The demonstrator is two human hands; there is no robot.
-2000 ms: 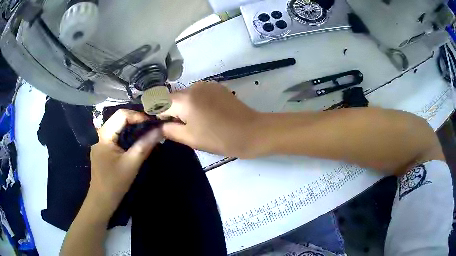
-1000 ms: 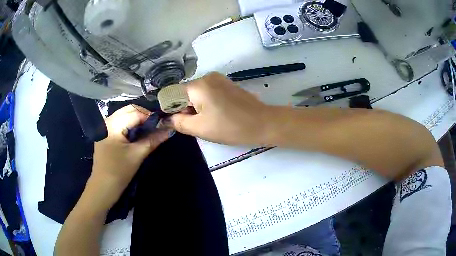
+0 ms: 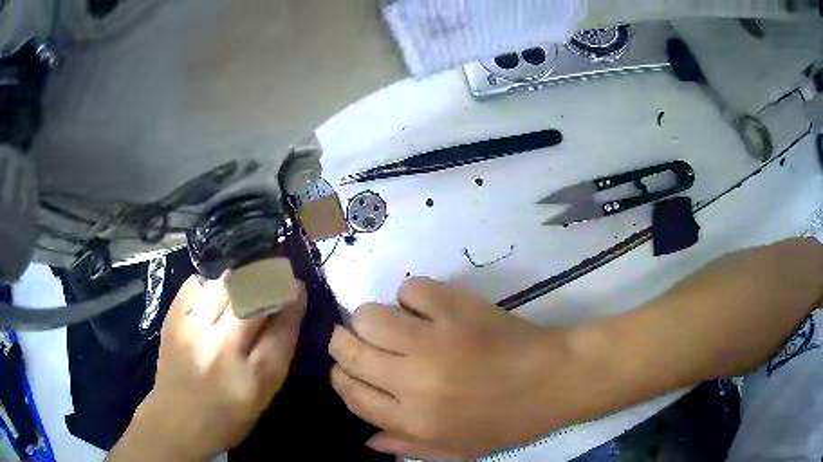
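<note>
A black cloth [image 3: 311,397] lies under the sewing machine head [image 3: 208,99] and runs down toward me. My left hand [image 3: 230,361] is on the cloth, its fingertips partly hidden behind the ribbed off-white knob [image 3: 262,287]. My right hand [image 3: 433,361] rests at the cloth's right edge with fingers curled; whether it pinches the cloth is unclear. A small tan block [image 3: 322,217] sits beside the needle area, with a round metal bobbin [image 3: 367,211] just right of it. The needle tip is hidden.
Black tweezers [image 3: 469,152] and thread snips [image 3: 623,192] lie on the white table behind my right hand. A dark cloth scrap [image 3: 675,226] sits near the snips. A silver slab with round rings [image 3: 559,65] is at the back. A blue rim [image 3: 29,397] shows far left.
The view has shifted closer to the machine. My hands have separated and moved down from the gathered cloth edge, which is now laid under the head. The tan block and bobbin have come into view.
</note>
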